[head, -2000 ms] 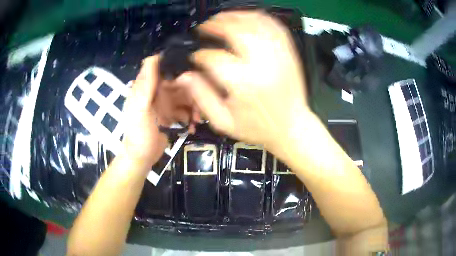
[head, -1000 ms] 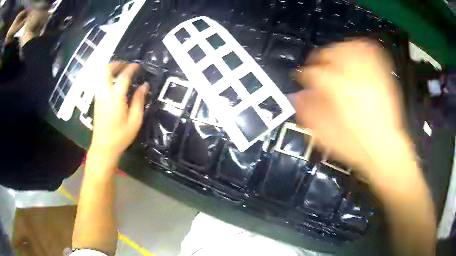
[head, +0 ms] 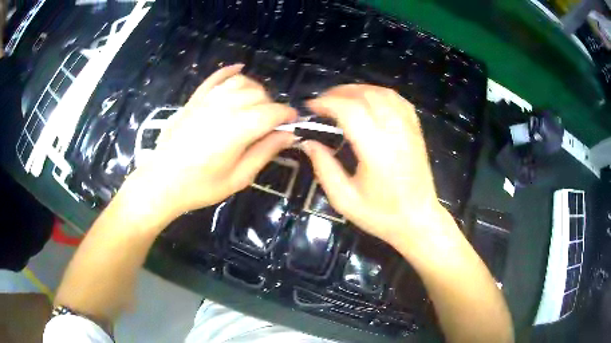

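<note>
My left hand (head: 218, 141) and my right hand (head: 382, 157) are close together over the glossy black blister tray (head: 429, 80). Their fingers and thumbs pinch a white-edged sticker sheet (head: 311, 126), seen as a thin white strip between the fingertips. Part of its white grid with dark cells shows to the left of my left hand, which hides much of it. Any small piece between the fingertips is too blurred to tell. Below the hands, cream square frames (head: 275, 175) lie on dark pieces in the tray pockets.
Spare sticker sheets lie at the far left (head: 57, 110) and far right (head: 563, 258). A crumpled dark film heap (head: 532, 144) sits beyond the tray at right, near a small white tab (head: 510, 186). A dark rectangle (head: 491, 234) lies right of the tray. Grey floor shows lower left.
The hands were apart a second ago and have come together. The sticker sheet, then lying open across the tray, is now between them. The view has shifted; the other person's hands are gone from view.
</note>
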